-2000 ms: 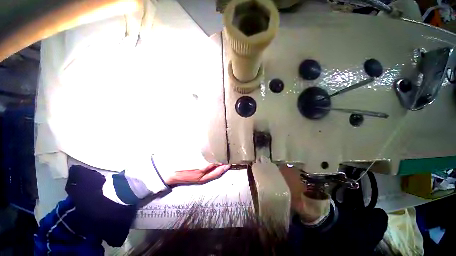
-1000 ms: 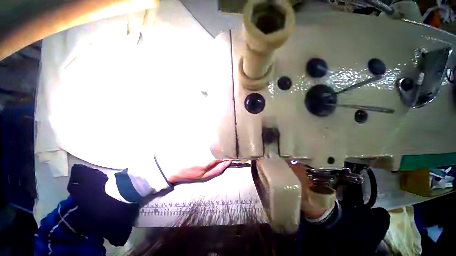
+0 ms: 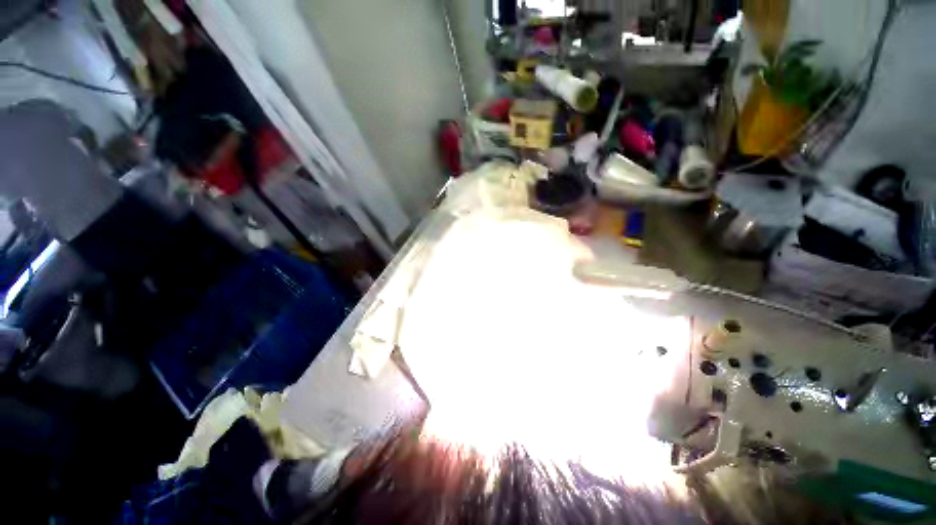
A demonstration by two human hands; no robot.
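Observation:
The cream sewing machine (image 3: 831,415) lies at the lower right, with its hollow knob (image 3: 723,333), black plugs and green panel (image 3: 872,492). Lamp glare washes out the table area left of it. Cream fabric (image 3: 380,328) shows at the left edge of the glare. More cream fabric (image 3: 218,422) lies at the table's lower left corner. My left hand (image 3: 357,467) is at the bottom, left of the glare, blurred and partly behind hair; what it holds cannot be told. My right hand is not in view. The needle area is hidden by glare and hair.
A blue crate (image 3: 246,338) stands left of the pale table (image 3: 344,385). The pale lamp shade (image 3: 626,275) is over the table. Behind are a thread cone (image 3: 564,87), a small yellowish box (image 3: 532,125), clutter and a potted plant (image 3: 780,118). A blurred person (image 3: 62,185) is at far left.
The view has swung up and left, so the machine appears smaller at lower right. My left hand has left the presser area and is near the table's left side. My right hand is out of view.

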